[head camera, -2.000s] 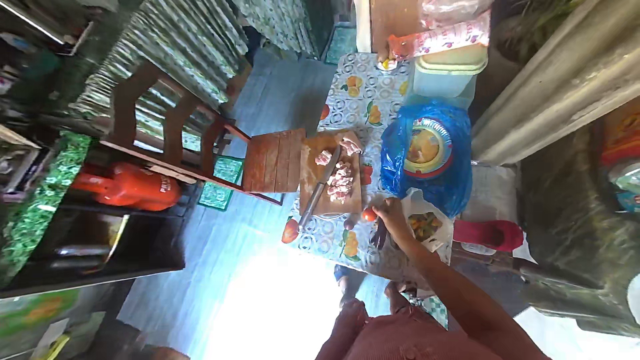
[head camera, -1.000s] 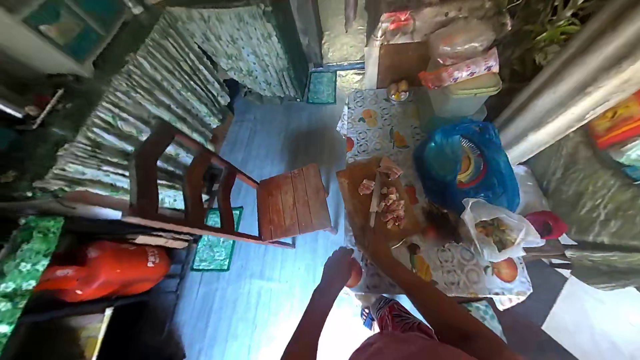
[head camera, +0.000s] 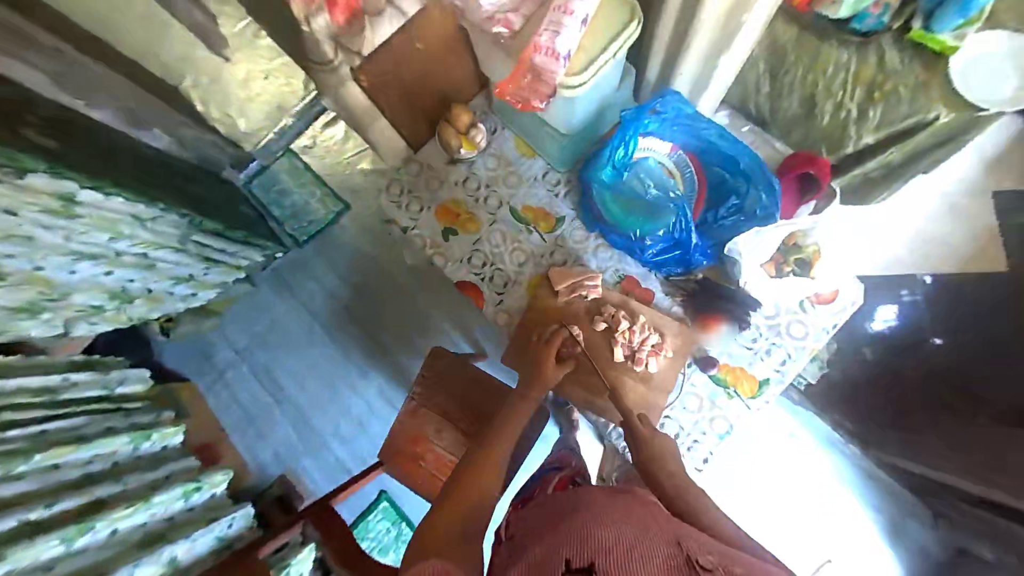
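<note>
A wooden cutting board (head camera: 592, 384) lies on the patterned tablecloth (head camera: 504, 240). My right hand (head camera: 646, 432) grips a knife (head camera: 590, 360) by its handle, with the blade slanting across the board. Close to the blade tip, my left hand (head camera: 548, 360) is curled down on the board over a small piece of meat (head camera: 574, 332). To the right of the blade is a pile of cut meat pieces (head camera: 640, 340). A larger slab of meat (head camera: 574, 283) rests at the board's far edge.
Beyond the board, a blue plastic bag (head camera: 680, 184) holds plates. A white bag of vegetables (head camera: 792, 256) stands right of it. Several potato-like items fill a small bowl (head camera: 462, 132); lidded containers (head camera: 592, 80) stand at the back. A wooden chair (head camera: 448, 424) is at the left.
My right hand now holds the knife, which lay on the board two seconds ago. My left hand has come onto the board from its near left edge. The view has turned.
</note>
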